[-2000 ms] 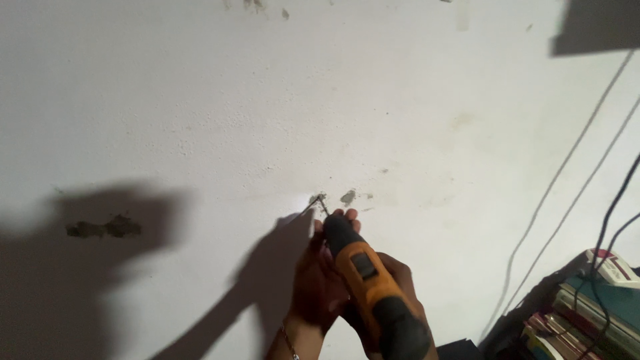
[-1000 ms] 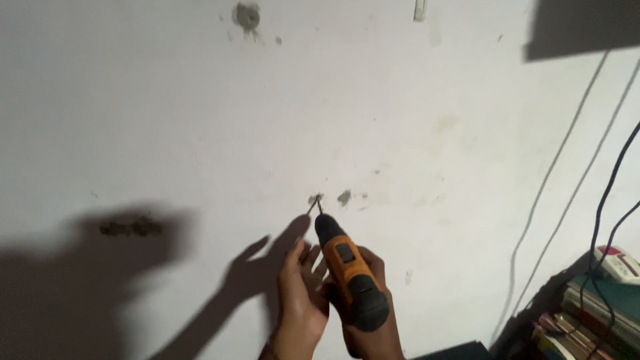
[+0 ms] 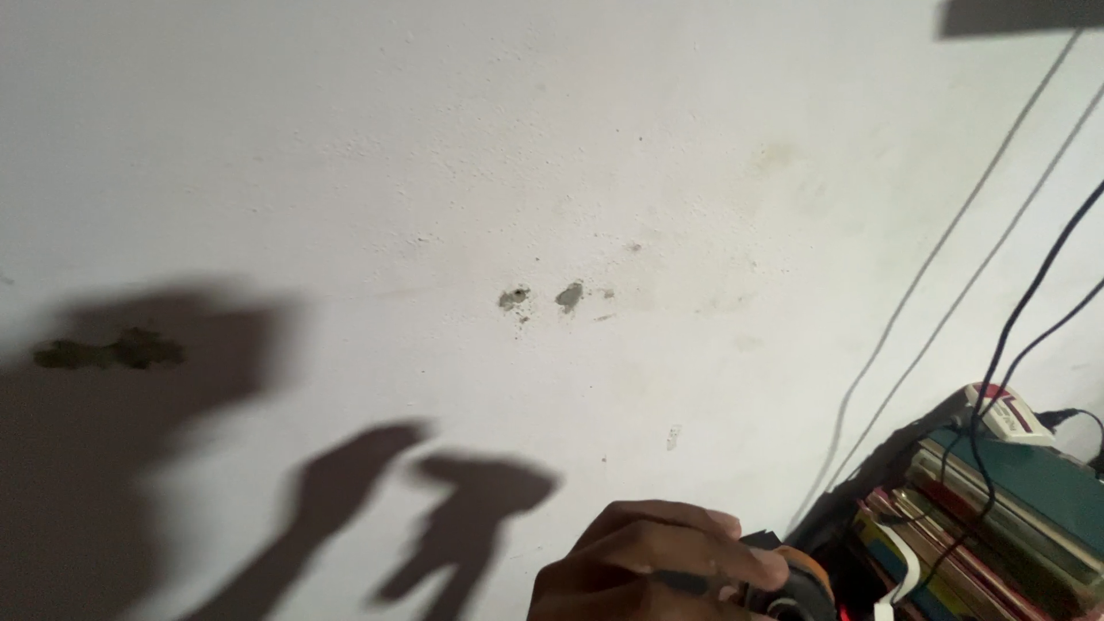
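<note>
At the bottom centre is my left hand [image 3: 647,561], its back toward me and its fingers bent to the right across the orange and black power drill [image 3: 798,586]. Whether those fingers grip the drill or only overlap it in view is unclear. Only part of the drill's body shows, at the lower edge; its bit is hidden or out of frame. My right hand is not in view. Above them, the white painted wall [image 3: 431,172] has a small dark hole [image 3: 517,295] in a chipped grey patch. A second chipped patch [image 3: 570,296] lies just right of it.
Stacked books or folders [image 3: 992,509] fill the lower right, with a white and red box [image 3: 1005,414] on top. Black cables [image 3: 1018,310] hang before them. A larger chipped patch [image 3: 108,349] lies in shadow at left. Shadows of the hands and drill fall on the wall.
The drill has moved away from the chipped patch, down and to the right, and the hole there now shows. My left hand has moved down and right too. My right hand has left the view.
</note>
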